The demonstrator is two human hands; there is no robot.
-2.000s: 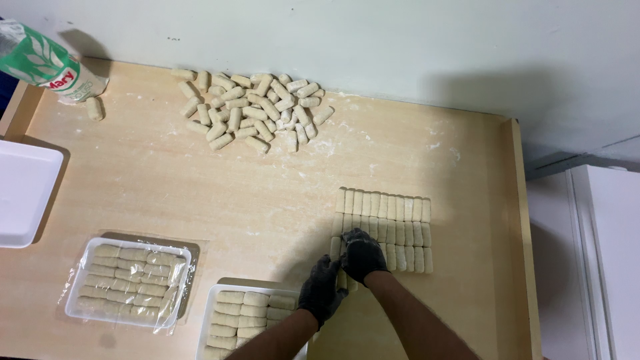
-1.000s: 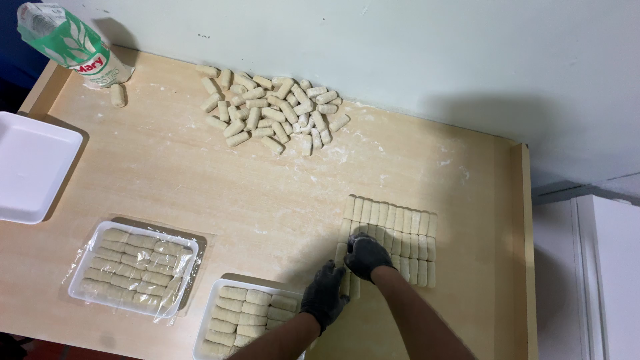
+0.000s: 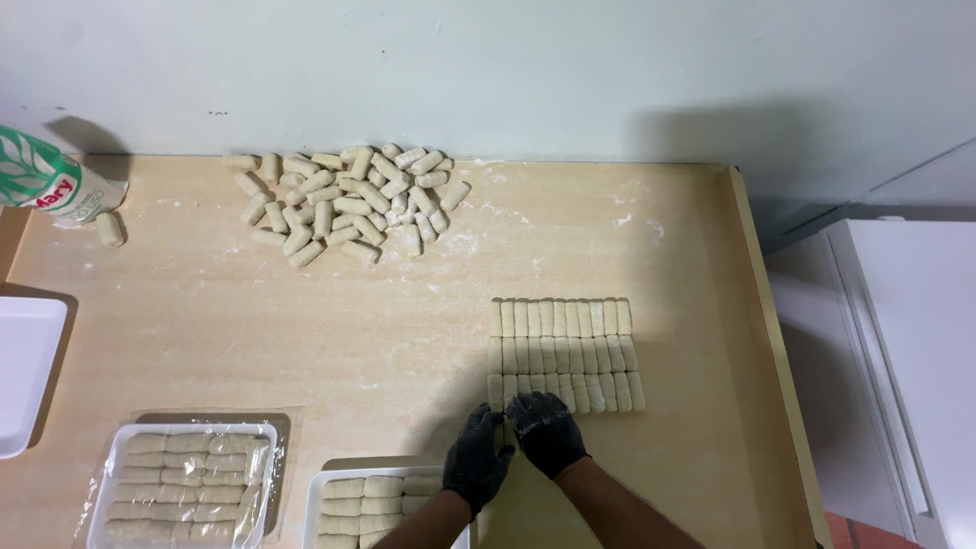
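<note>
Small dough rolls (image 3: 566, 355) lie side by side in three full rows on the wooden table. At the lower left corner of this block, my left hand (image 3: 479, 460), in a black glove, is beside a roll that shows partly between my hands. My right hand (image 3: 547, 432), also gloved and dusted with flour, has curled fingers over the lower edge of the bottom row. Whether either hand grips a roll is hidden. A loose pile of dough rolls (image 3: 352, 197) lies near the wall. Below left, a white tray (image 3: 314, 507) of rolls is partly covered by my left forearm.
A plastic-wrapped white tray (image 3: 103, 488) of rolls sits at lower left, with a white tray (image 3: 27, 374) above it. A flour bag (image 3: 57, 179) and one roll (image 3: 110, 229) are at upper left. A raised wooden edge (image 3: 770, 343) borders the right, beside a white appliance (image 3: 907, 343).
Both hands stay at the lower left of the block of rolls, and my right hand has shifted down toward its lower edge. The view has shifted.
</note>
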